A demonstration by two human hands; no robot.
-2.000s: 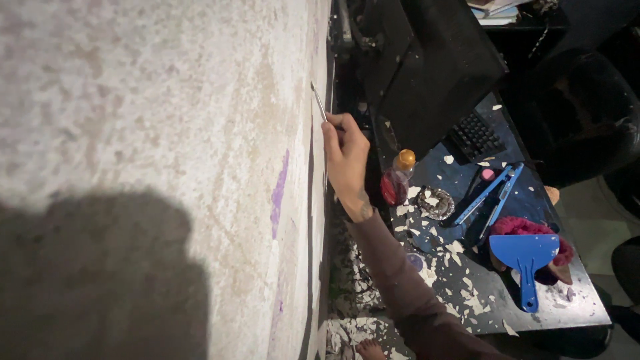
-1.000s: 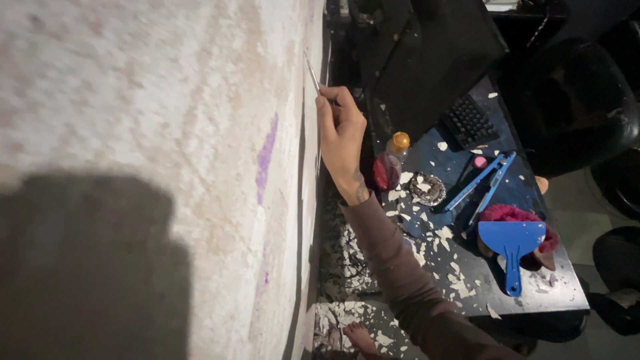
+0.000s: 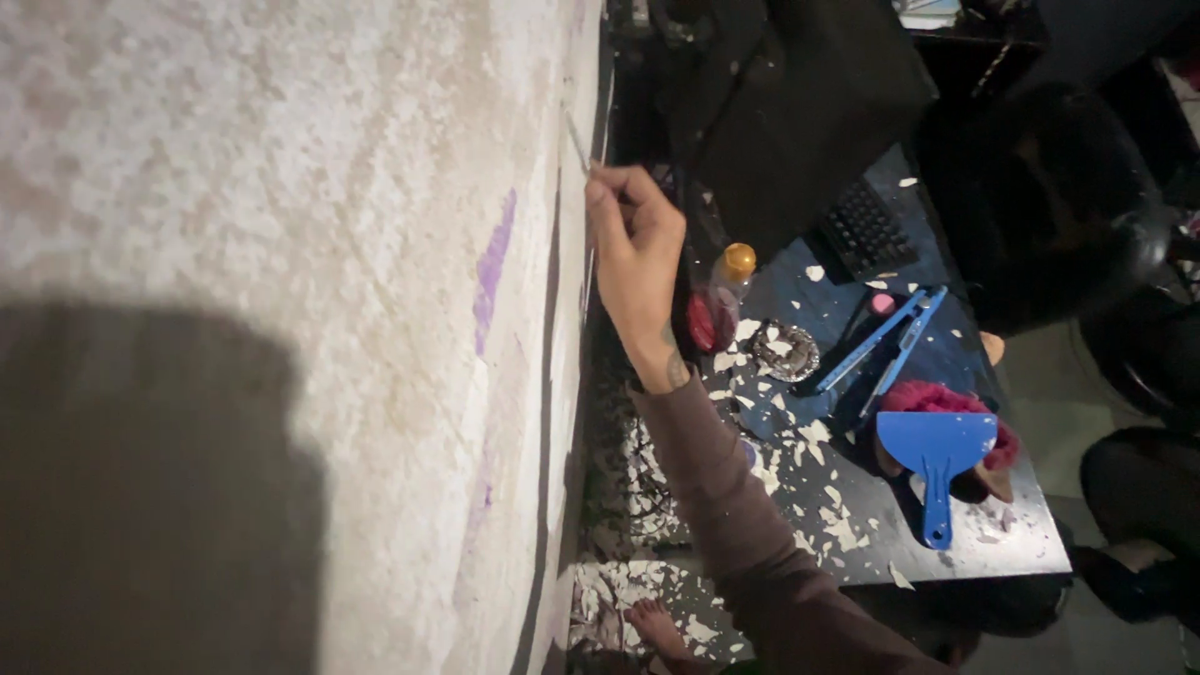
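Observation:
My right hand pinches a thin metal tool between thumb and fingers; its narrow end points up and left against the wall. The kind of tool cannot be told. The wall is mottled white and beige, with a purple patch left of the hand. A dark gap or shadow line runs along the wall's right part, beside the wrist. My left hand is not in view.
Right of my arm, a desk holds pale flakes, a bottle with an orange cap, a round dish, a blue folding tool, a blue scraper, a red cloth and a keyboard. A bare foot is below.
My right hand keeps hold of the thin tool and has shifted slightly down along the wall relative to the purple patch. The desk things lie as before.

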